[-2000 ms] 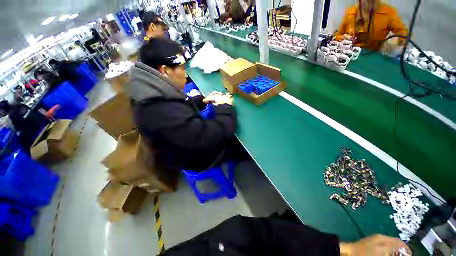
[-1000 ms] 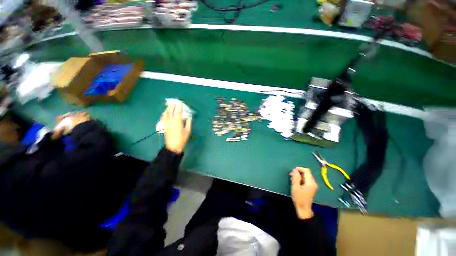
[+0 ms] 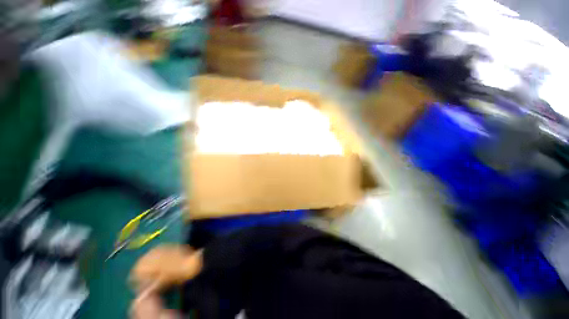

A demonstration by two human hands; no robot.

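Observation:
The view is strongly blurred. My right hand [image 3: 165,268] is at the lower left by the bench edge, its black sleeve reaching in from the right. Another patch of skin lies just below it at the bottom edge; I cannot tell if it is fingers of this hand or my left hand. Whether anything is held does not show. Yellow-handled pliers [image 3: 140,230] lie on the green mat just above the hand. A large open cardboard carton [image 3: 268,187] with bright white contents [image 3: 265,129] stands in the middle.
A translucent white sheet [image 3: 112,81] lies behind, left of the carton. A black cable bundle [image 3: 103,182] crosses the green mat [image 3: 106,152]. Blurred metal and white shapes [image 3: 50,268] are at the lower left. Blue crates [image 3: 474,187] and a smaller brown carton [image 3: 396,103] stand right, beyond the floor.
The view has swung right, bringing the large carton to the middle. The pliers and right hand now appear at the left. The metallic pile and the housing under my left hand are no longer visible.

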